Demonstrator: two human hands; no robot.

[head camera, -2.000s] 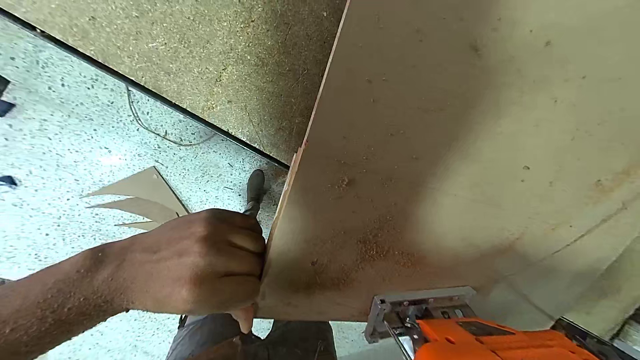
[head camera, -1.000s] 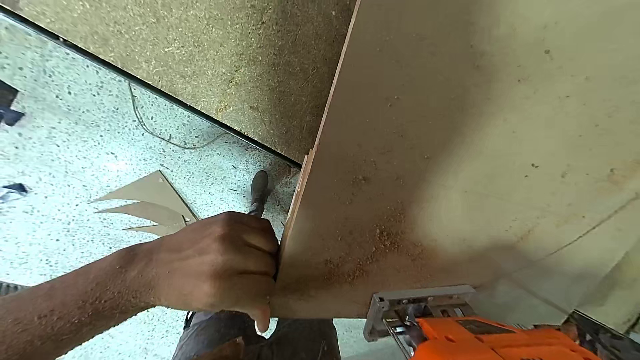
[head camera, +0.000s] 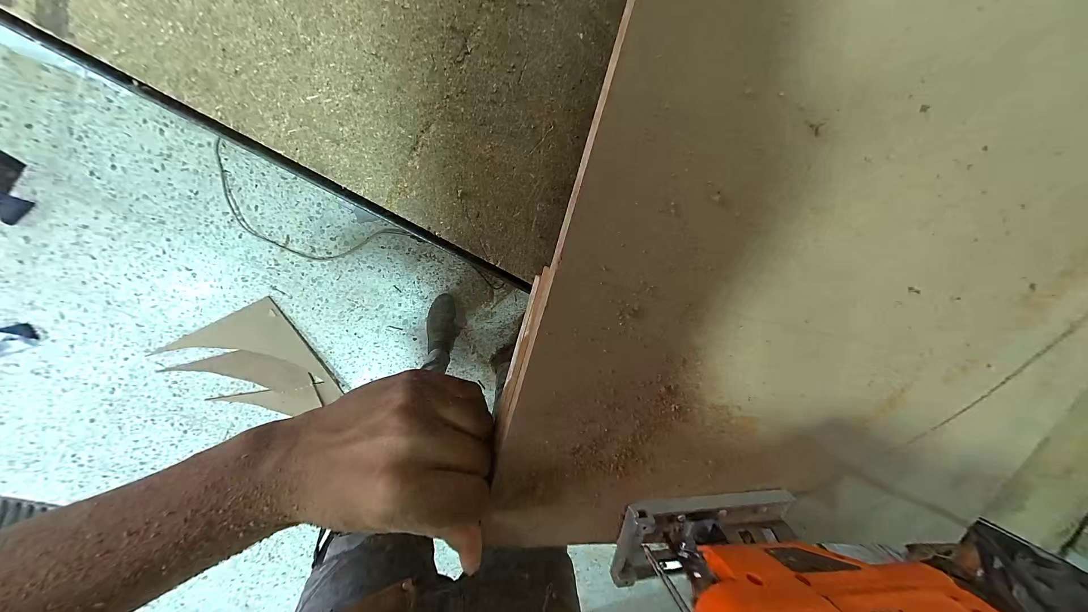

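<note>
My left hand (head camera: 399, 459) is closed around the left edge of a thin wooden sheet (head camera: 807, 297), close to its near corner, thumb pointing down. Layered edges (head camera: 527, 340) show beside the fingers. An orange jigsaw (head camera: 816, 582) is at the sheet's near edge, to the right of that hand, with its metal base plate (head camera: 714, 510) lying against the edge; its blade is not plainly visible. Reddish sawdust (head camera: 646, 416) is scattered on the sheet above the saw. A small brownish patch by the saw's body may be part of my right hand, whose grip is hidden.
A particle-board surface (head camera: 382, 110) with a dark edge lies at upper left. On the speckled floor are pointed, curved offcuts (head camera: 263, 357), a thin cable (head camera: 289, 246) and dark scraps (head camera: 13, 187). A shoe (head camera: 442, 323) shows below the sheet's left edge.
The jigsaw has moved left along the sheet's near edge, and the gap to my left hand is smaller. My left hand keeps its hold near the corner.
</note>
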